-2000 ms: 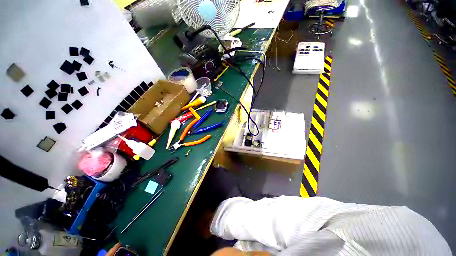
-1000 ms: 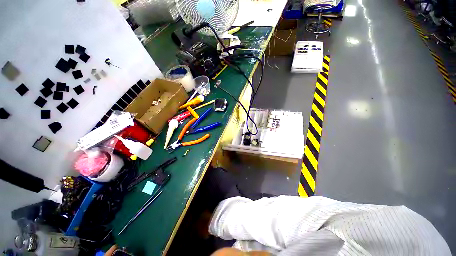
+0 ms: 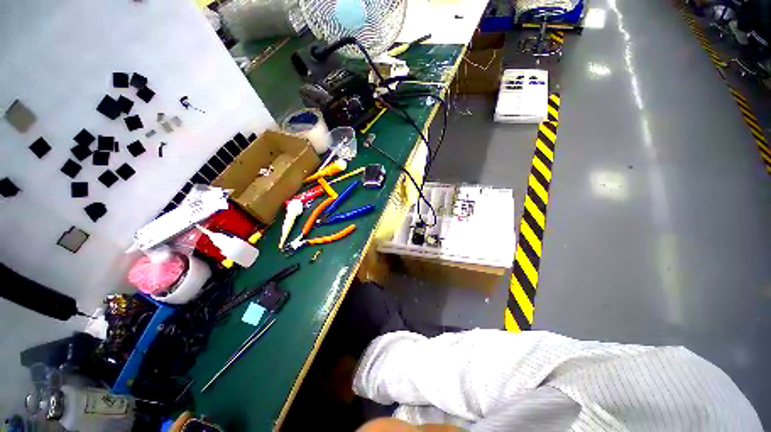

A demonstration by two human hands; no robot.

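Note:
A fingertip, apparently of my left hand (image 3: 180, 420), shows at the bottom left edge, against a dark, rounded watch housing (image 3: 201, 425); both are cut off. My right sleeve (image 3: 456, 371) crosses the bottom, its cuff facing left. Beyond the cuff, a dim brownish patch may be my right hand (image 3: 342, 378); its fingers cannot be made out. A blurred skin-coloured shape at the bottom centre cannot be identified. Thin tweezers (image 3: 238, 354) lie on the green mat (image 3: 283, 337), below a pale blue square (image 3: 253, 314) and a small black part (image 3: 272, 295).
Orange-handled cutters (image 3: 325, 239), blue-handled pliers (image 3: 351, 214) and another watch (image 3: 374, 175) lie farther up the bench. A cardboard box (image 3: 269, 175), white bottle (image 3: 230, 246), pink item (image 3: 158, 272) and dark cable heap (image 3: 173, 342) line the left side. A fan (image 3: 351, 21) stands behind.
The view shifts slightly. At the bottom left, the watch housing and fingertip shift a little, and the white bottle there shows more clearly. The right sleeve stays nearly still.

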